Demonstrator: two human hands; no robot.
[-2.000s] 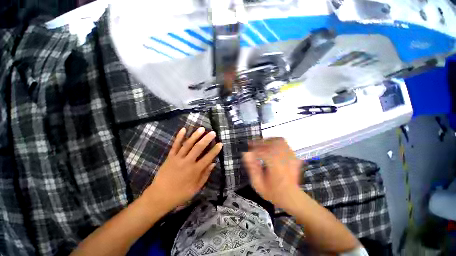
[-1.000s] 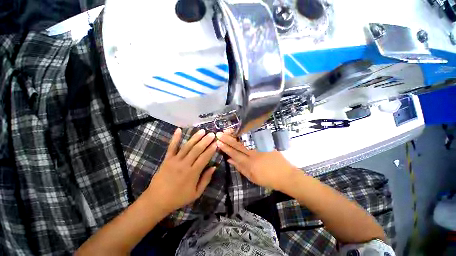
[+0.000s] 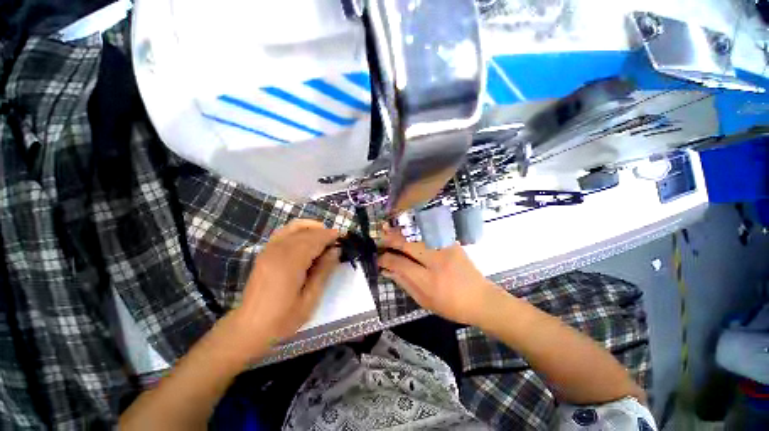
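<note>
The plaid cloth (image 3: 232, 215) lies left of the needle area, under the white sewing machine head (image 3: 253, 93). A black strip (image 3: 364, 250) runs down from the needle area, bunched between my hands. My left hand (image 3: 291, 269) pinches the bunched black strip from the left. My right hand (image 3: 434, 274) holds the strip and the plaid edge from the right, just below the needle. A shiny curved metal guard (image 3: 430, 93) covers part of the needle area.
Two grey cylinders (image 3: 451, 226) stand right of the needle. Black thread snips (image 3: 550, 198) lie on the machine bed. A ruler-like strip (image 3: 582, 261) runs along the table's front edge. More plaid cloth (image 3: 582, 311) hangs at the lower right, and a large heap (image 3: 51, 210) lies left.
The metal guard came down over the needle area. The plaid under my left hand has shifted away, baring white table. My hands went from lying flat to pinching the black strip.
</note>
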